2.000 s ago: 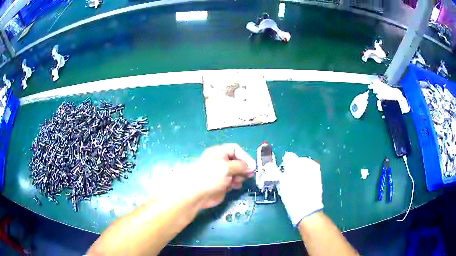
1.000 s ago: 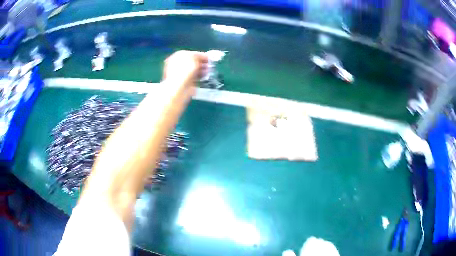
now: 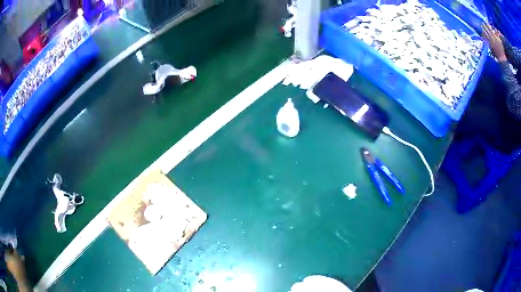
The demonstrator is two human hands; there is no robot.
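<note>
My left hand (image 3: 16, 263), bare, is small at the lower left edge, over the dark green conveyor. A blurred white thing (image 3: 8, 239) is at its fingertips; whether the hand grips it is unclear. My right hand (image 3: 321, 284), in a white glove, is mostly cut off by the bottom edge; its fingers and any content are hidden. On the conveyor, one white unit (image 3: 62, 204) lies at left. Another white unit with a red tip (image 3: 169, 78) lies farther up. A tan square pad (image 3: 156, 221) with a whitish lump lies against the pale rail.
A white squeeze bottle (image 3: 288, 120), black slab (image 3: 349, 104) with white cable, crumpled cloth (image 3: 320, 69) and blue-handled cutters (image 3: 382, 175) lie on the bench. A full blue bin (image 3: 394, 80) stands upper right by a post (image 3: 307, 29). Another person's hand (image 3: 495, 41) is beyond it.
The view has swung right and tilted. My left hand has gone from the upper middle to the lower left edge. The heap of dark parts has left the picture.
</note>
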